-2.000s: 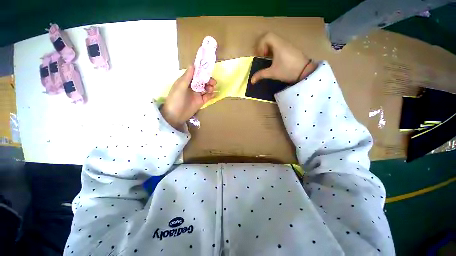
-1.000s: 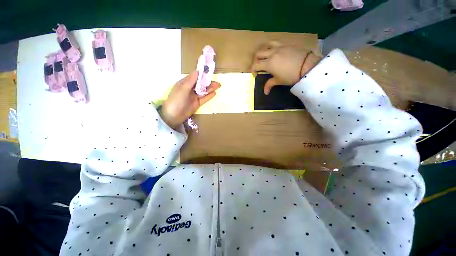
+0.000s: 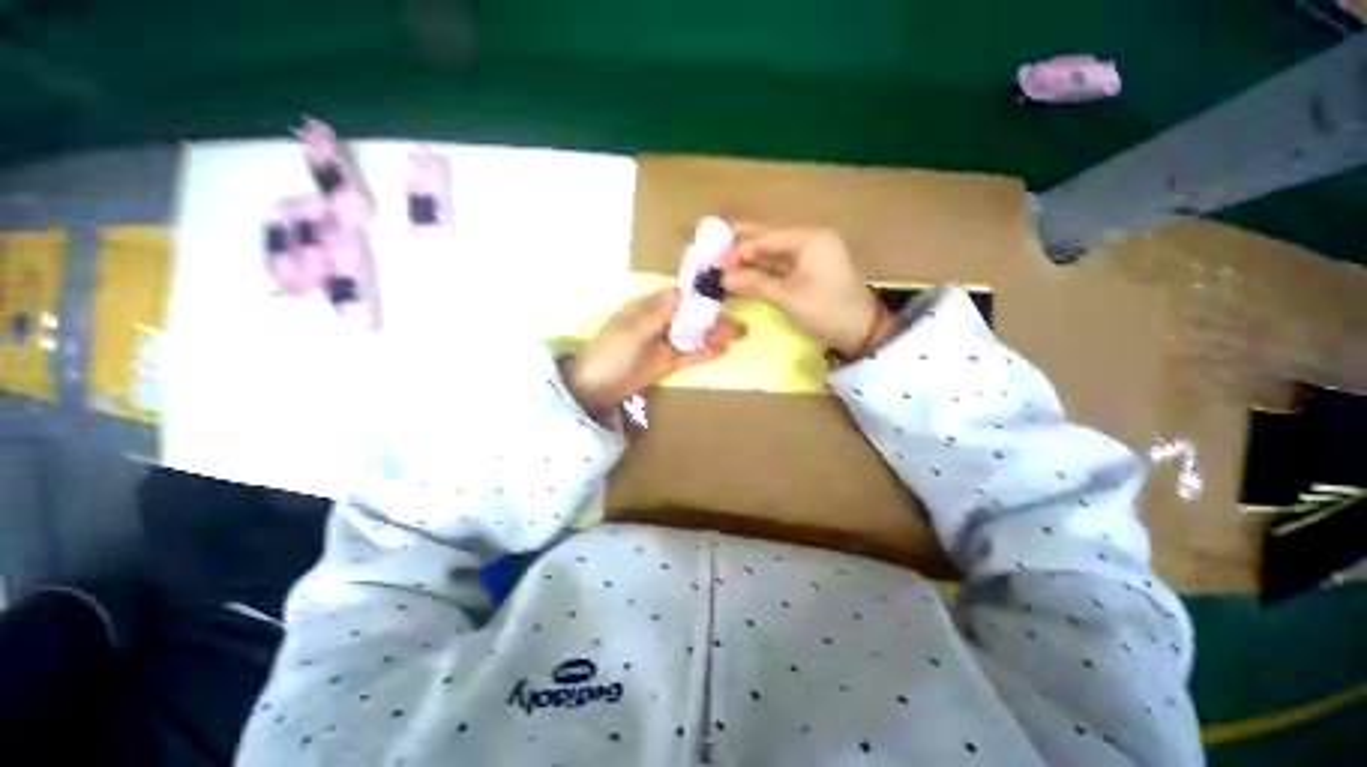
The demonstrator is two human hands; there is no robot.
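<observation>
My left hand (image 3: 633, 354) holds a pink plastic housing (image 3: 694, 322) upright above the yellow release paper (image 3: 780, 354). My right hand (image 3: 810, 282) has its fingertips on a small black adhesive pad (image 3: 708, 283) at the housing's face. Whether the pad is fully stuck down cannot be told. The pad sheet (image 3: 975, 304) lies behind my right wrist, mostly hidden. Several pink housings with black squares (image 3: 342, 237) lie in a blurred group on the white board (image 3: 225, 375), with one apart (image 3: 429, 192) to their right.
The brown cardboard surface (image 3: 750, 465) lies under the work. A grey metal post (image 3: 1199, 150) slants at upper right. The dark-green conveyor belt (image 3: 675, 75) runs beyond, with one pink housing (image 3: 1070, 78) on it. Spare black pad sheets (image 3: 1313, 450) lie at the right edge.
My right hand has moved left from the pad sheet to the housing, and a black pad now shows at its fingertips. The camera view has shifted. My left hand still holds the housing.
</observation>
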